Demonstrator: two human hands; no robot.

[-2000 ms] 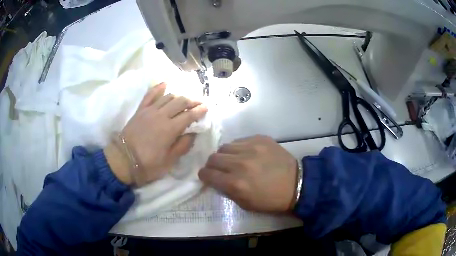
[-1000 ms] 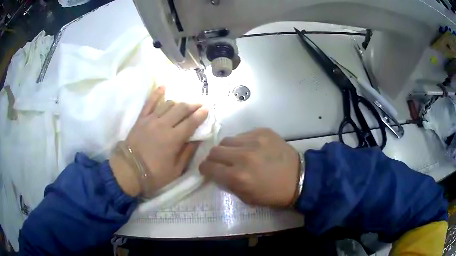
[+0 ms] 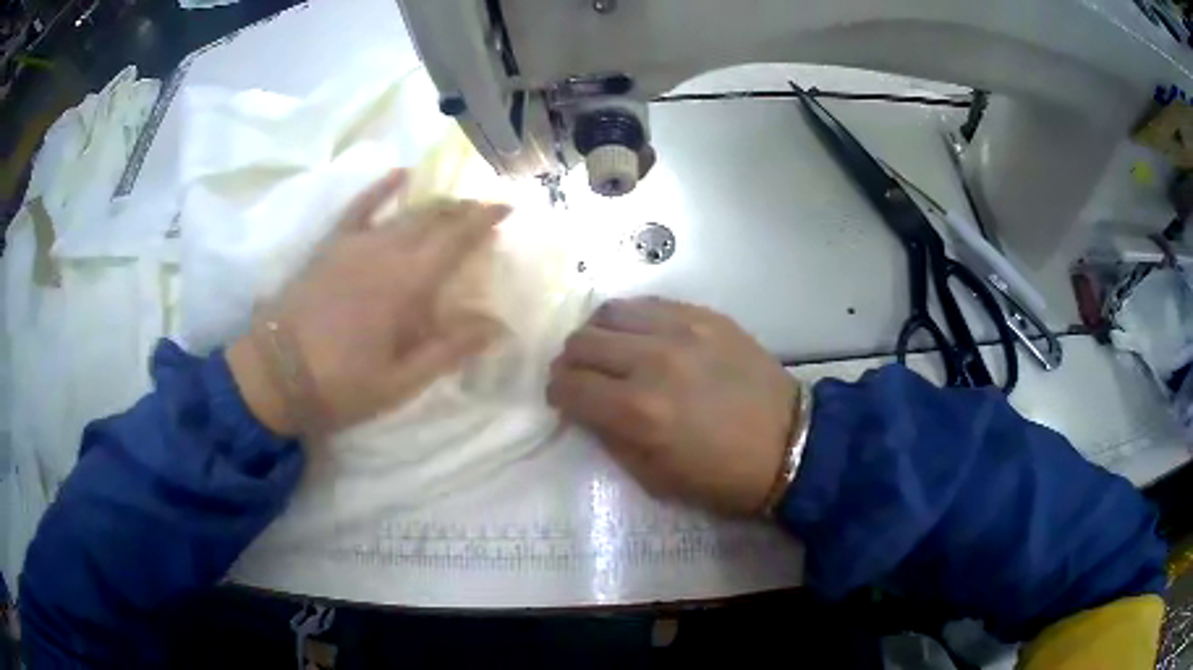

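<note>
The white garment piece (image 3: 249,170) lies in soft folds left of and in front of the needle. My left hand (image 3: 393,308) is blurred and lies spread, palm down, on the cloth. My right hand (image 3: 680,399) has its fingers curled down on the cloth's right edge, in front of the needle plate; its fingertips are hidden, so a grip on the edge cannot be told. The presser foot and needle (image 3: 555,191) are brightly lit, just beyond the cloth.
The sewing machine (image 3: 837,46) arches over the bed. Black shears (image 3: 922,236) and a slimmer silvery tool (image 3: 1044,343) lie at the right under the arm. More white cloth (image 3: 92,314) lies at the far left. A printed ruler (image 3: 458,543) runs along the front edge. Crumpled waste (image 3: 1162,308) is at the right edge.
My left hand has moved left and its fingers have come back from near the needle. The cloth under it has shifted and spread. My right hand has moved slightly toward the machine.
</note>
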